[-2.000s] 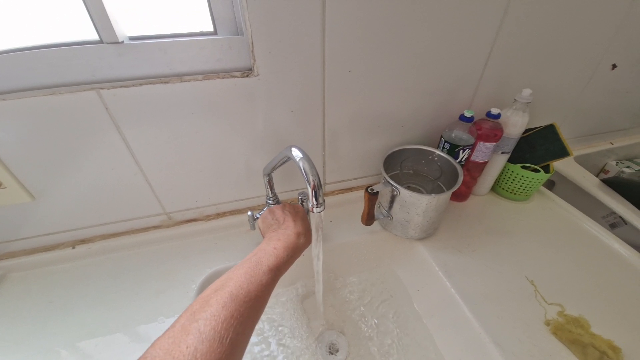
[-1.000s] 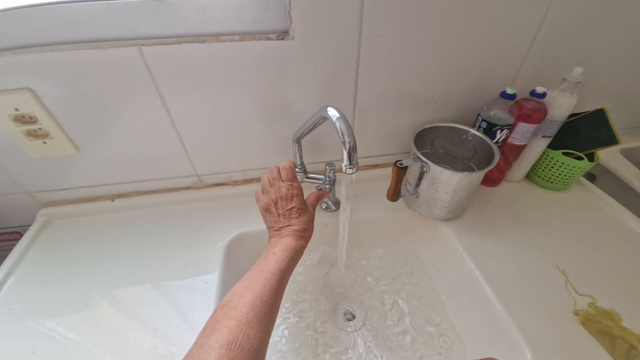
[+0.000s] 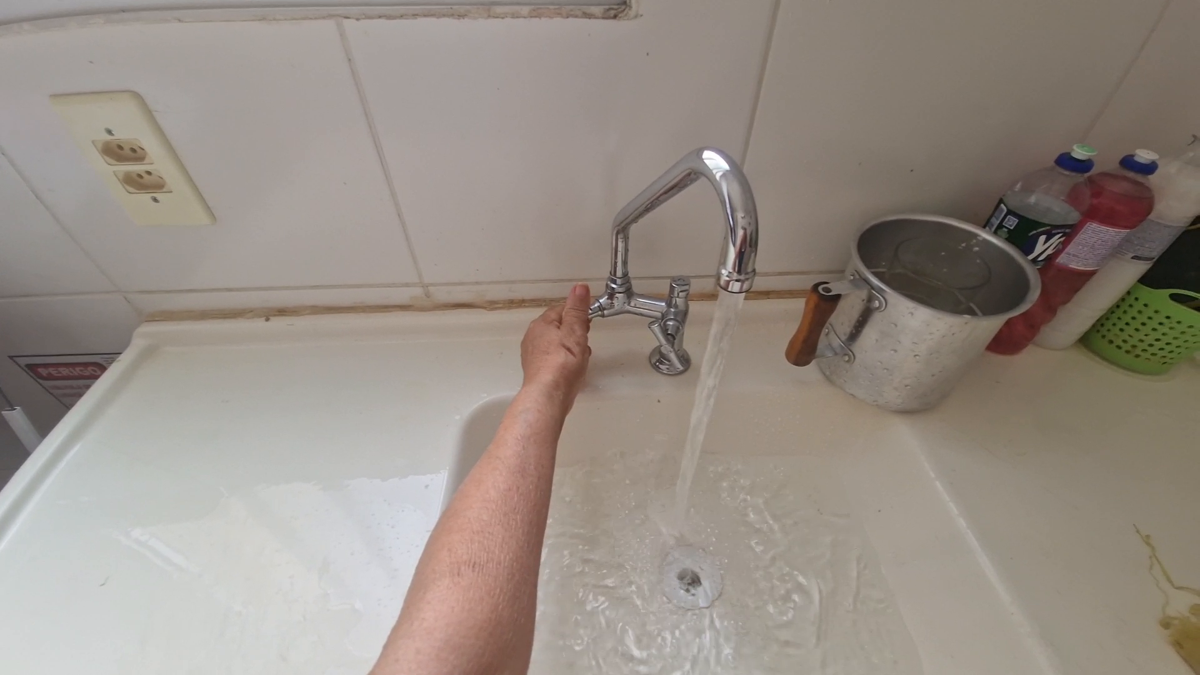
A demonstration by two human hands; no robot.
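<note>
My left hand [image 3: 555, 349] is at the left end of the chrome faucet [image 3: 736, 220], thumb pointing up, touching or right beside the side handle [image 3: 600, 307]. Its fingers are largely hidden, so whether they grip the handle cannot be seen. Water [image 3: 705, 403] runs from the spout into the white sink basin [image 3: 787, 436], where shallow water ripples around the drain [image 3: 691, 578]. My right hand is out of view.
An aluminium mug [image 3: 923, 342] with a wooden handle stands right of the faucet. Behind it are a clear bottle [image 3: 1036, 206], a red bottle [image 3: 1092, 244], a whitish bottle [image 3: 1139, 248] and a green perforated basket [image 3: 1148, 323]. A wall socket [image 3: 141, 159] is at left.
Two seconds ago my left hand was closed over the faucet beside the spout; now it is at the faucet's left end, thumb up. Water runs throughout. The view has shifted left.
</note>
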